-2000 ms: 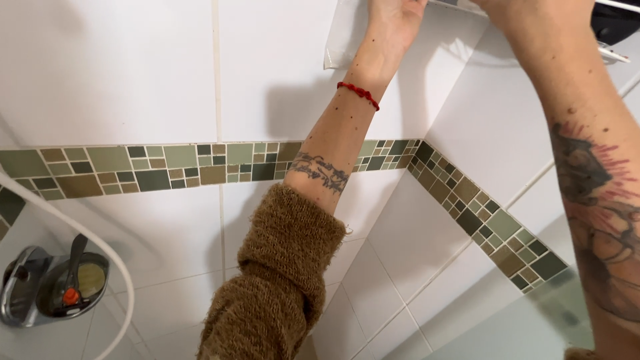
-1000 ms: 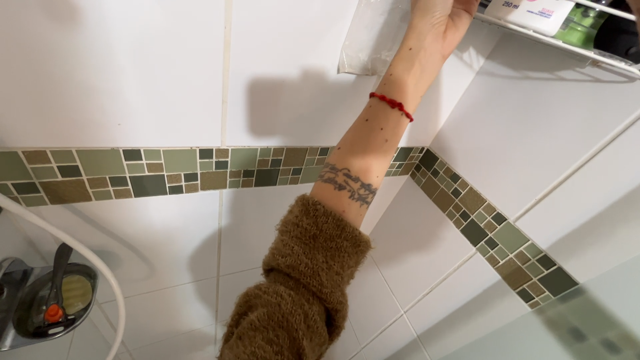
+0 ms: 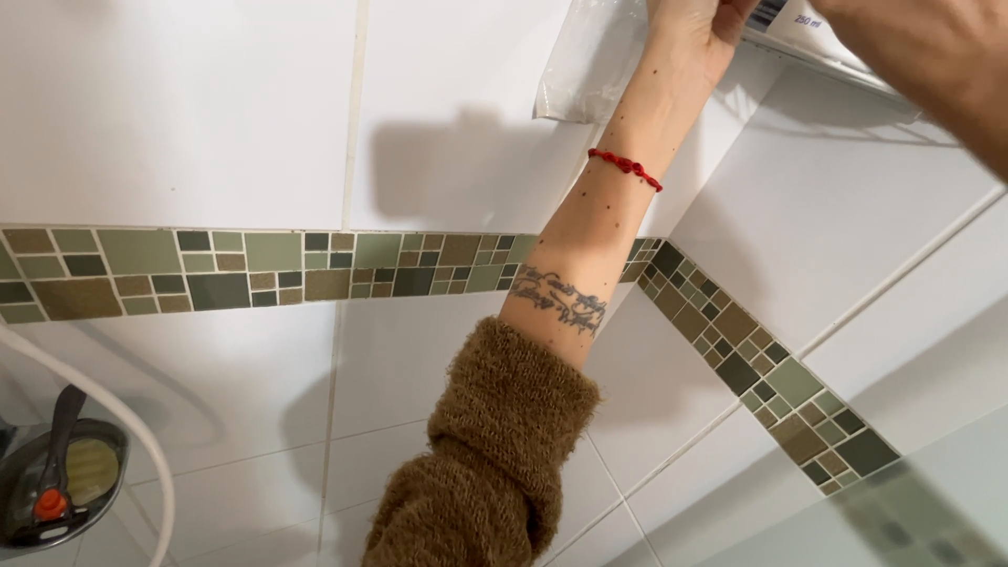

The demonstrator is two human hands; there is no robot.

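Note:
My left hand (image 3: 697,24) reaches up at the top edge, beside the front of a white wire shelf (image 3: 827,63). Its fingers are mostly cut off, so what it holds, if anything, is hidden. A red knotted bracelet (image 3: 626,164) circles the wrist, and a brown fuzzy sleeve covers the upper forearm. Behind the arm, a clear plastic sheet or bag (image 3: 583,79) lies against the tiled wall. Only the wrist or forearm of my right arm shows, blurred, at the top right, in front of the shelf; the hand is beyond the frame. A white container (image 3: 811,27) stands on the shelf.
White wall tiles meet in a corner, crossed by a green and brown mosaic band (image 3: 193,272). At lower left, a soap dish (image 3: 110,504) holds a yellowish soap bar (image 3: 90,471) and a dark-handled item with an orange part (image 3: 51,505). A white hose (image 3: 138,425) curves past it.
My right arm, seen two seconds ago and out of view one second ago, is back at the top right. My left arm stays raised by the shelf.

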